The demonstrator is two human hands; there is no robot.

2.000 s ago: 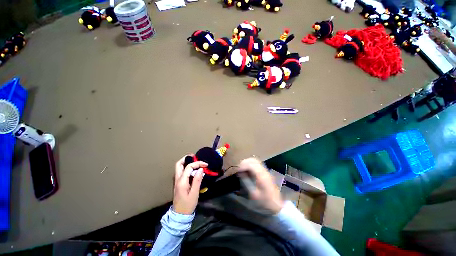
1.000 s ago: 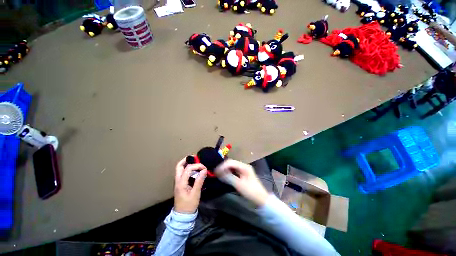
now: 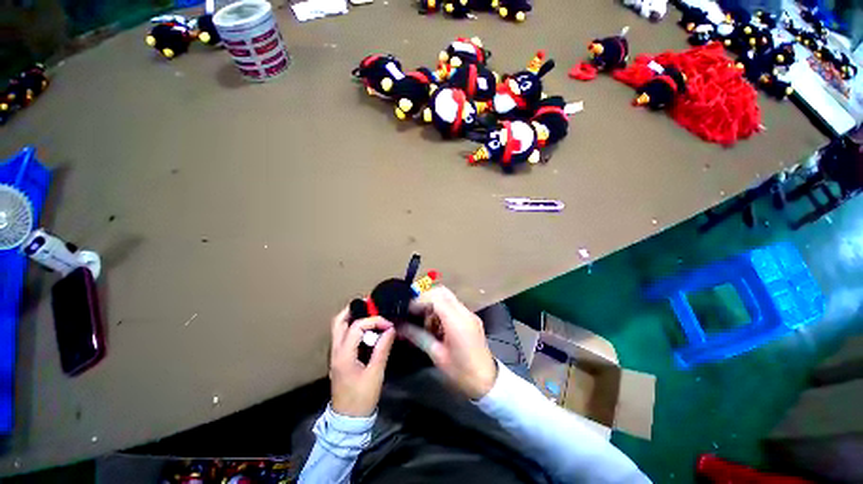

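A black plush penguin [image 3: 391,295] is held at the table's front edge, with a black loop [image 3: 413,268] and a small yellow-red striped hat [image 3: 427,281] pointing up and away. My left hand [image 3: 360,361] grips its left side, with a bit of red scarf [image 3: 372,308] and a small white tag [image 3: 370,337] at the fingertips. My right hand [image 3: 456,338] is at the penguin's right side, fingers bent close together and partly blurred. I cannot tell what the right fingertips pinch; no needle or thread is discernible.
A pile of penguins [image 3: 457,109] lies mid-table, a slim white-purple tool [image 3: 534,204] right of it. Red strips [image 3: 716,95] are far right. A phone [image 3: 78,320], fan [image 3: 13,217] and blue tray [image 3: 8,356] are left. An open carton [image 3: 593,385] and blue stool [image 3: 737,301] stand right.
My right hand was blurred and away to the right two seconds ago, then came to the penguin. It is now at the toy's right side. My left hand keeps its hold.
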